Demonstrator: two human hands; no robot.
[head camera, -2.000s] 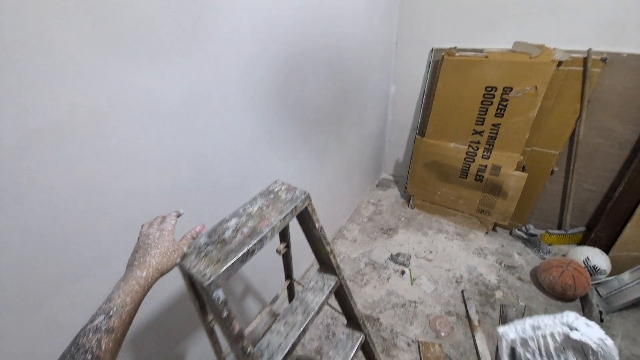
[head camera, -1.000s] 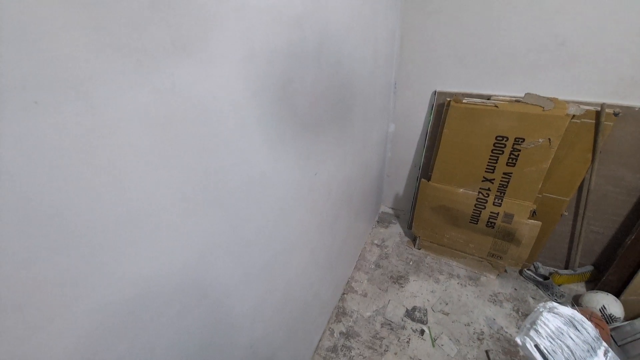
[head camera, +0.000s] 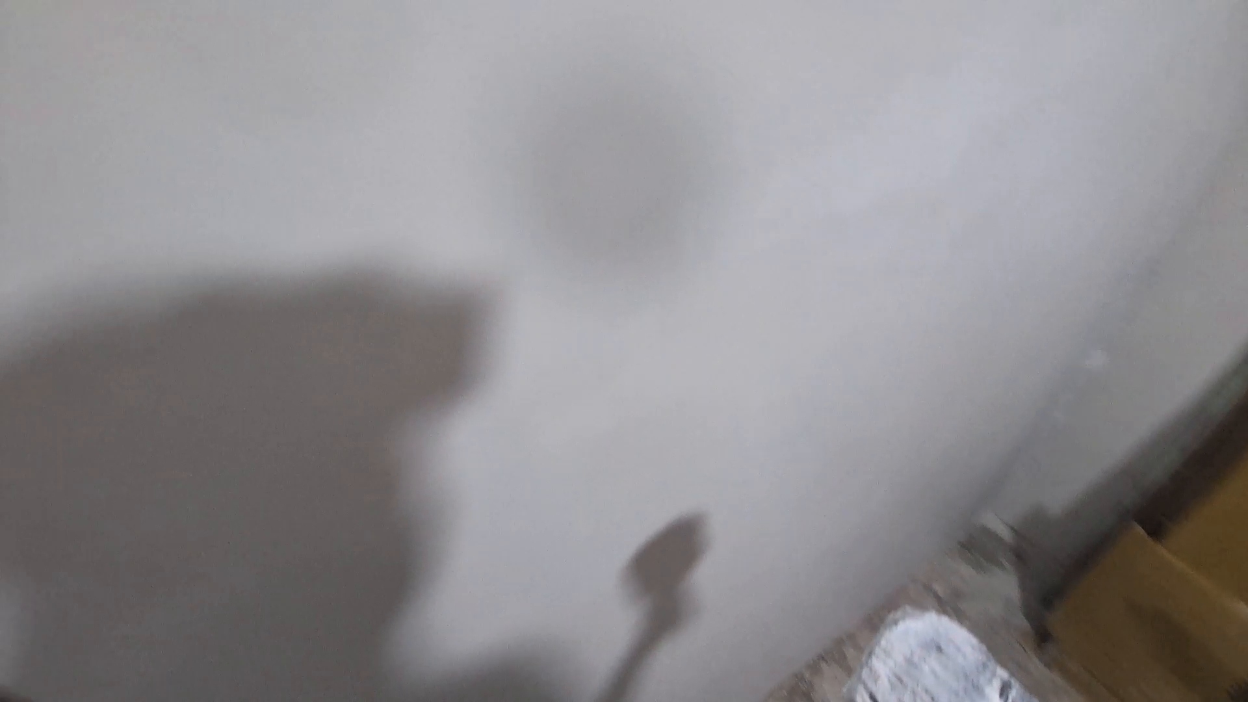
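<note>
Neither of my hands shows in the head view. A pale painted wall (head camera: 780, 292) fills most of it, blurred. Large dark shadows fall on the wall at the left, and a small paddle-shaped shadow with a thin stem lies lower, near the middle. At the bottom right edge is a rounded, whitish-grey, crinkled thing (head camera: 931, 663), only partly in view; what it is and what supports it cannot be told.
Brown cardboard (head camera: 1141, 614) leans at the lower right, close to the room's corner. A strip of stained floor (head camera: 838, 668) runs along the foot of the wall.
The view has swung and tilted toward the wall. My left hand, beside the paint-spattered stepladder two seconds ago, is out of view, as is the ladder. Large shadows now show on the wall.
</note>
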